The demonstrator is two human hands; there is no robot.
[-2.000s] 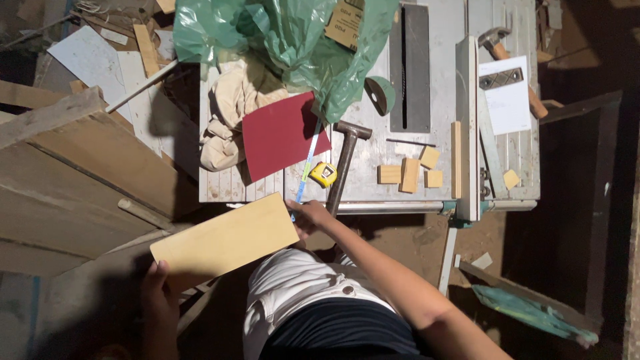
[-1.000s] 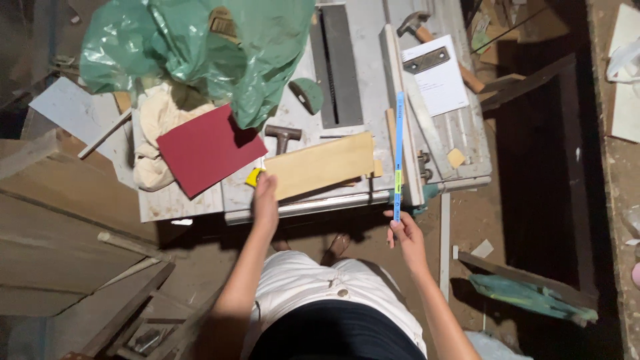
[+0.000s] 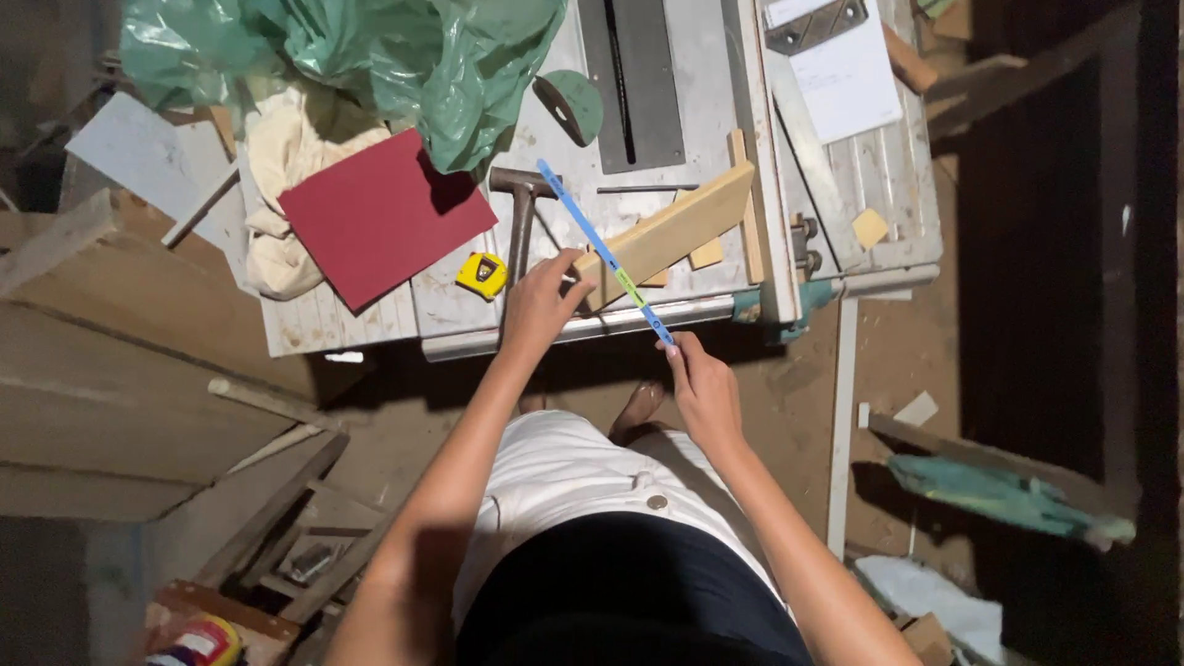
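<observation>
My right hand (image 3: 705, 384) grips the lower end of a blue hacksaw blade (image 3: 581, 225) with a green patch, which slants up and left across the board. With its fingers at the left end of a pale wooden board (image 3: 689, 222), my left hand (image 3: 543, 305) holds that board tilted over the table edge. Small wood blocks (image 3: 706, 253) lie partly hidden under the board. Left of it are a T-shaped metal tool (image 3: 521, 222), a yellow tape measure (image 3: 481, 275) and a red sheet (image 3: 388, 217), perhaps sandpaper.
The table saw (image 3: 689, 92) has a long fence (image 3: 772, 185) at right. Green plastic (image 3: 370, 55) and a cream cloth (image 3: 277, 185) cover its left part. A cut disc (image 3: 571, 106), a thin rod (image 3: 647, 189) and a paper with a metal plate (image 3: 846, 88) lie on top.
The board was held off the table at left, then lay along its front; now it is tilted on edge. The blade has swung from upright beside the fence to slanting across the board.
</observation>
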